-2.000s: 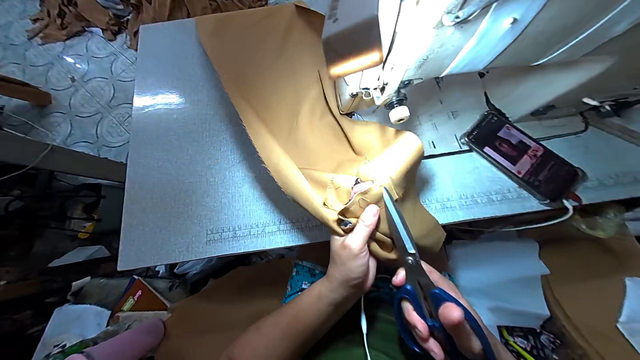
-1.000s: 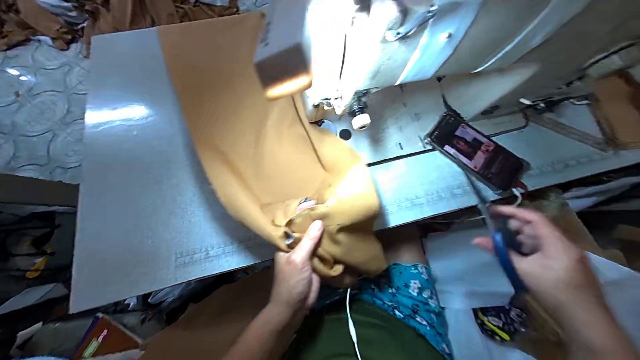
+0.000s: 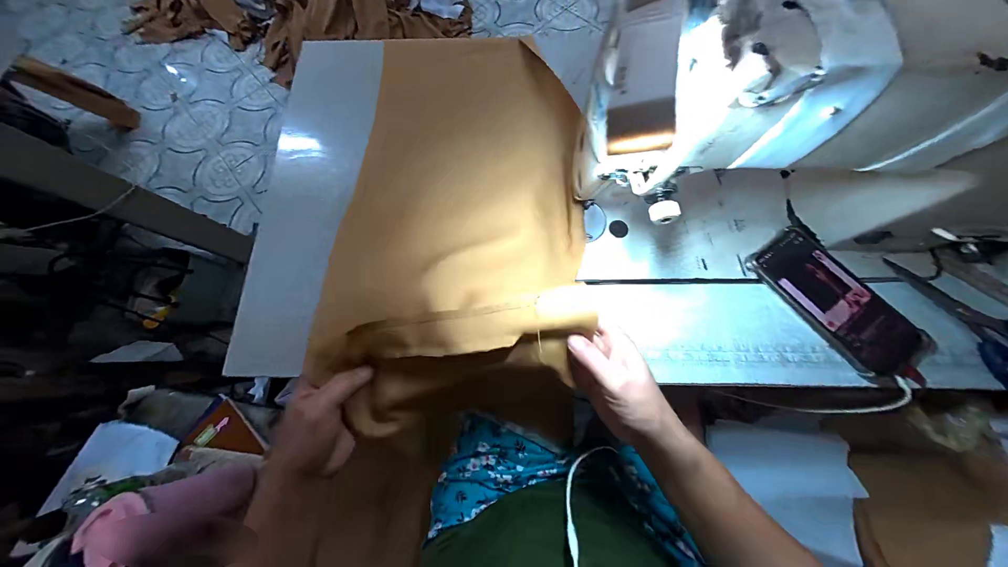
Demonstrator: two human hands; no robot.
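Note:
A mustard-brown cloth (image 3: 457, 181) lies spread over the left part of the sewing table, its near end folded and hanging over the front edge. My left hand (image 3: 319, 421) grips the folded end at its left corner, thumb on top. My right hand (image 3: 618, 378) pinches the right corner of the same fold. Between them runs a stitched seam, with a loose thread near the right. The head of the sewing machine (image 3: 642, 118) stands just beyond the cloth at the right. Scissors with blue handles (image 3: 957, 307) lie at the table's far right, partly cut off by the frame.
A smartphone (image 3: 843, 303) with a lit screen lies on the sewing table (image 3: 685, 331), a white cable (image 3: 835, 408) running from it along the front edge. Brown cloth scraps (image 3: 354, 27) lie on the tiled floor behind. White paper (image 3: 787, 472) is below the table at the right.
The scissors have left my right hand and lie beyond the phone. That hand has come back to the cloth, which was bunched in my left hand and is now opened out flatter.

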